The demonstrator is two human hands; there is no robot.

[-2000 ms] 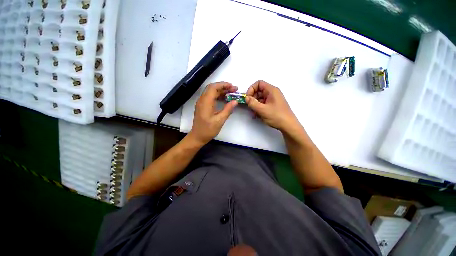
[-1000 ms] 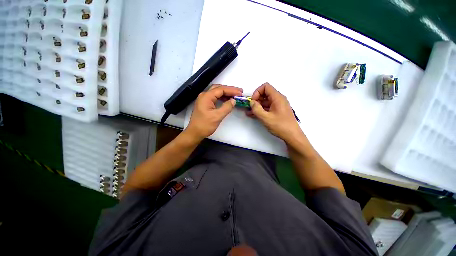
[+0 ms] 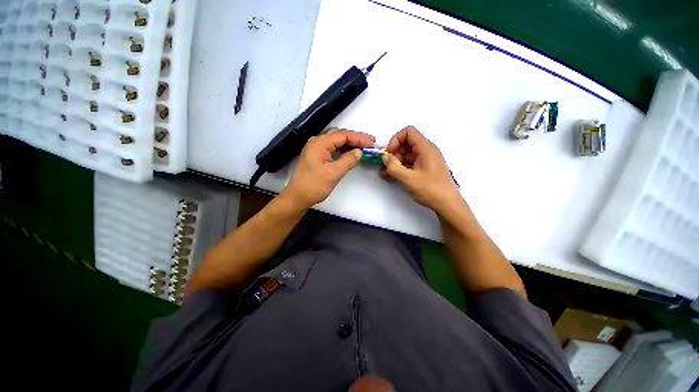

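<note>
A small module with a green circuit board (image 3: 372, 155) is held between both hands over the white work sheet (image 3: 429, 92). My left hand (image 3: 323, 166) grips its left end with thumb and fingers. My right hand (image 3: 418, 166) grips its right end. The fingers hide much of the module. A slim dark tool (image 3: 454, 179) shows partly beside my right hand. A black electric screwdriver (image 3: 313, 119) lies beyond my left hand, its bit (image 3: 376, 61) pointing up and right.
Two loose modules (image 3: 535, 119) (image 3: 591, 138) lie at the right, near an empty tray (image 3: 651, 184). A parts tray (image 3: 77, 92) stands at the left. A short dark tool (image 3: 241, 88) and small screws (image 3: 259, 24) lie beside it. A lower tray (image 3: 126, 230) is at the lower left.
The view has shifted, so the bench things appear farther right. Both hands still hold the module. The slim dark tool by my right hand now shows, unlike in the oldest frame.
</note>
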